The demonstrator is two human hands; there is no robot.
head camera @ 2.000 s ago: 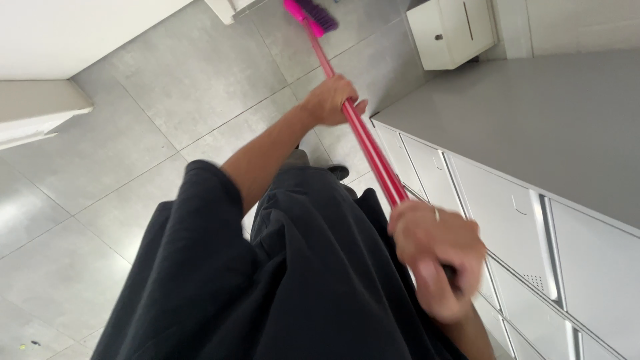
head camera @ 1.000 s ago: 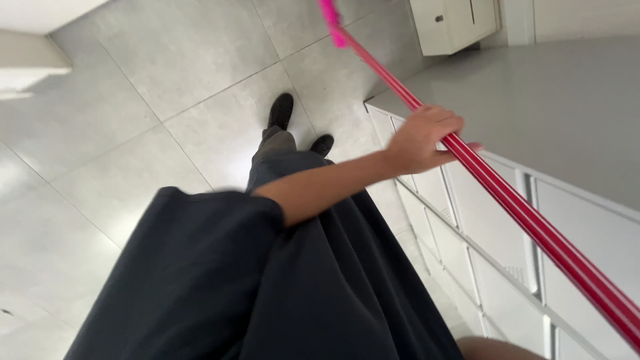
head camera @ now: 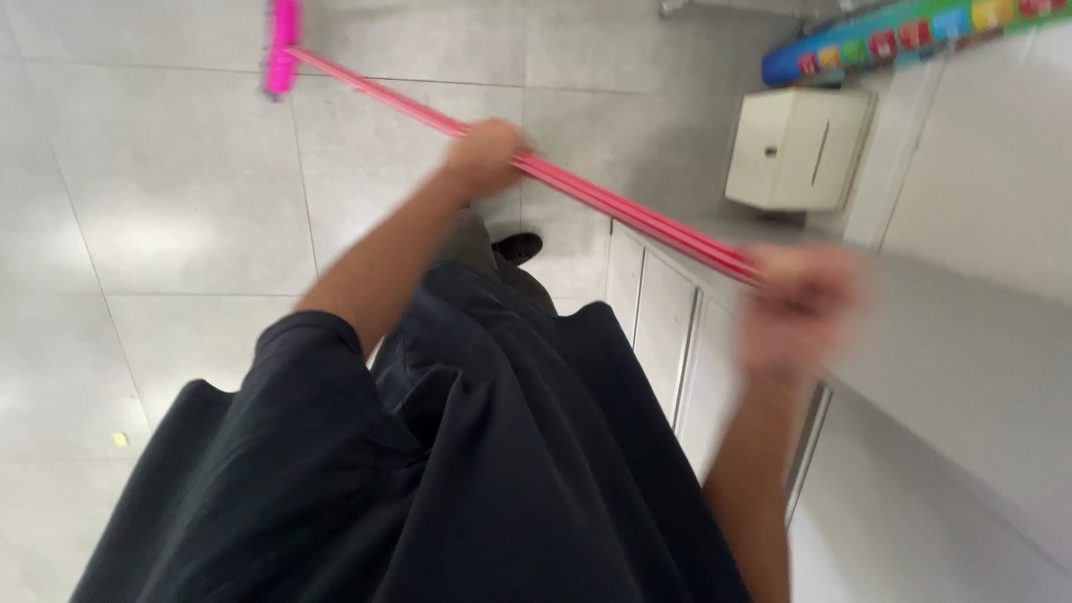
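Note:
A broom with a bright pink head [head camera: 285,46] and a long red-pink handle [head camera: 620,205] runs from the upper left down to the right. Around the middle of the handle, my left hand [head camera: 490,157] is closed. My right hand [head camera: 800,306], blurred, grips the handle near its upper end, above the grey top of the white cabinets. The bristles face left and are partly seen at the floor. How firmly the fingers of the right hand wrap the handle is hidden by blur.
White cabinets [head camera: 666,310] with a grey top [head camera: 963,360] stand at the right. Beyond them are a white metal box [head camera: 800,151] with a lock and a colourful tube-shaped package [head camera: 904,42]. A small yellow-green scrap [head camera: 121,439] lies on the grey tiled floor [head camera: 201,251] at the left.
The broom head has swung to the left across the floor. My right hand, out of sight one second ago, shows again on the handle's upper end. The view has shifted.

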